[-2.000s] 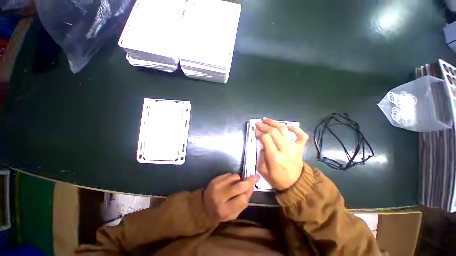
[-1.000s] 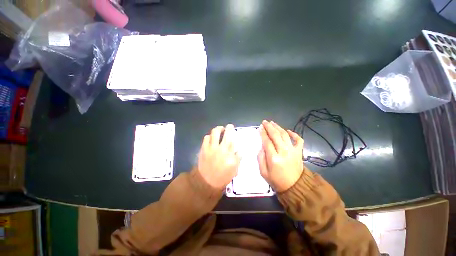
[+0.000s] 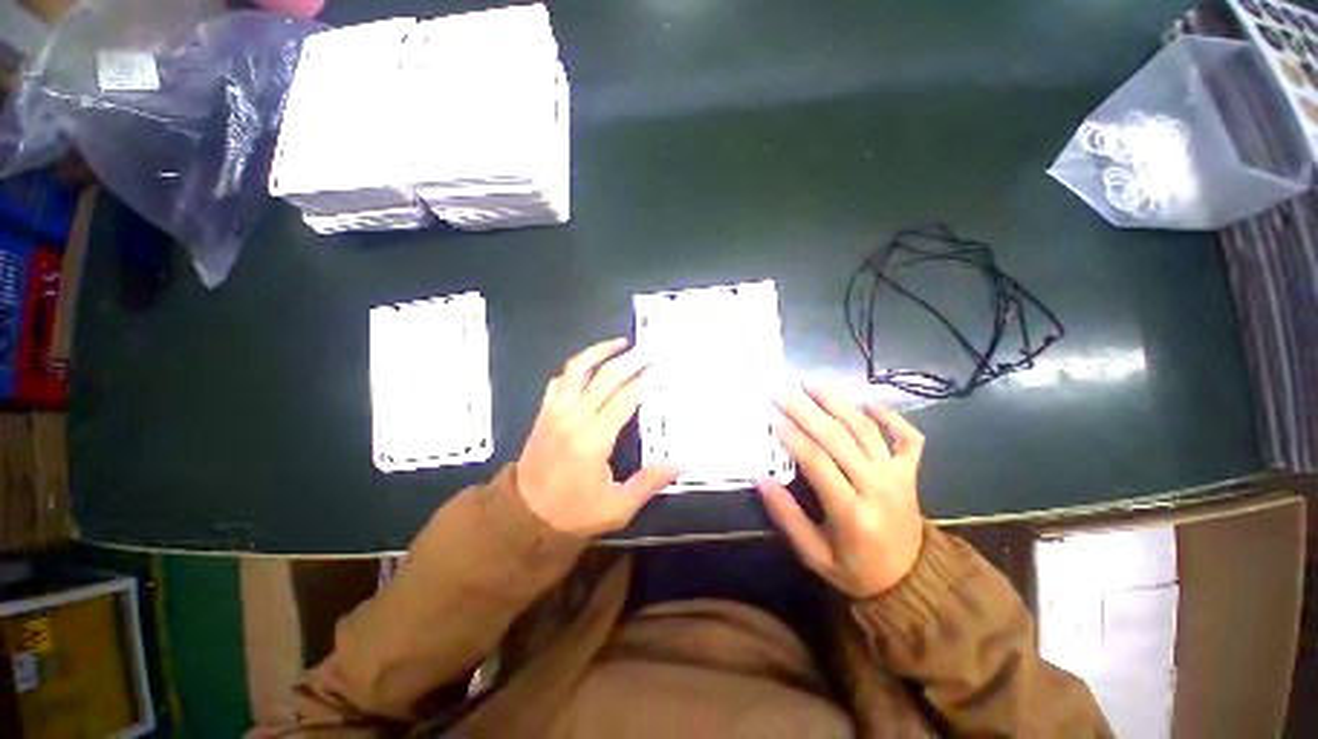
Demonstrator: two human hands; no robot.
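A white backing card [image 3: 711, 387] with dark marks along its edges lies flat on top of the working pile, directly before me. My left hand [image 3: 590, 445] is at the card's left side, fingers apart, with fingertips touching its left edge and lower left corner. My right hand [image 3: 856, 491] is at the right side, fingers spread, with fingertips at the right edge and lower right corner. A black cord bundle [image 3: 947, 318] lies loose in a tangle right of the card. A second card pile [image 3: 431, 383] lies apart to the left.
A tall white card stock [image 3: 422, 123] stands back left beside a crumpled plastic bag [image 3: 188, 123]. At right, a clear plastic tray [image 3: 1192, 137] with small rings [image 3: 1142, 159] rests by a stack of dotted sheets [image 3: 1286, 339]. An open carton [image 3: 1243, 621] is below the table edge.
My left hand has opened and moved from the card's lower left corner to its side. My right hand has moved off the card face to its right edge. The view has shifted.
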